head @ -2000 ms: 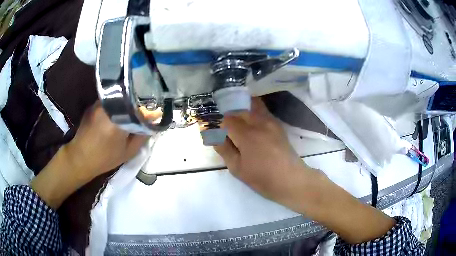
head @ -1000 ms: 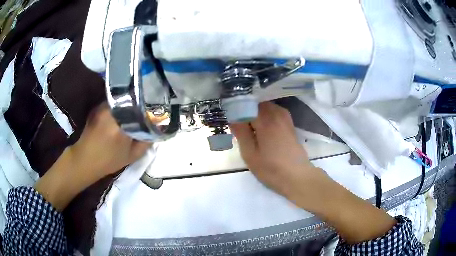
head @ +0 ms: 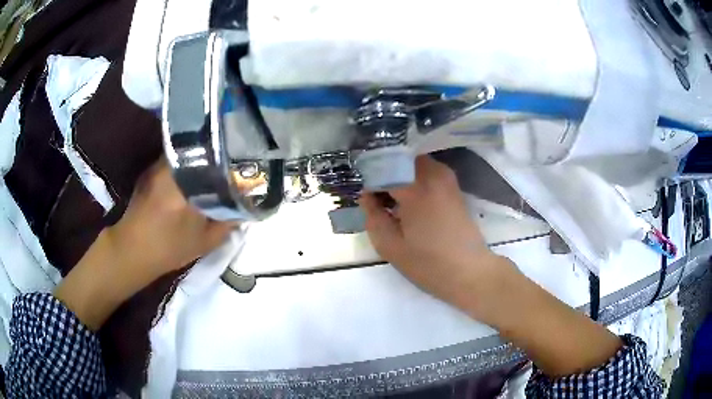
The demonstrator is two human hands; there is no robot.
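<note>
The white sewing machine head [head: 414, 47] with its blue stripe fills the top middle. Dark brown cloth with white lining [head: 97, 148] lies at the left and runs under the machine. My left hand [head: 160, 222] rests on this cloth left of the needle area; its fingertips are partly hidden behind the shiny metal guard [head: 191, 117]. My right hand [head: 429, 226] is right of the needle area, fingers bent, fingertips partly hidden by the tension dial [head: 386, 136]. A grey block [head: 347, 220] sits beside its fingers. A brown piece with white cloth [head: 488, 179] lies behind my right hand.
The white table [head: 336, 319] has a ruler-marked front edge [head: 351, 374]. White cloth [head: 582, 210] spreads at the right, beside a small pink and blue object [head: 660, 241]. Black straps or cords cross the table's right end. Pale cloth [head: 652, 335] hangs at the lower right.
My right hand has shifted slightly right, away from the needle area, since the earliest frame. The machine has shifted a little right in view. My left hand stays on the brown cloth.
</note>
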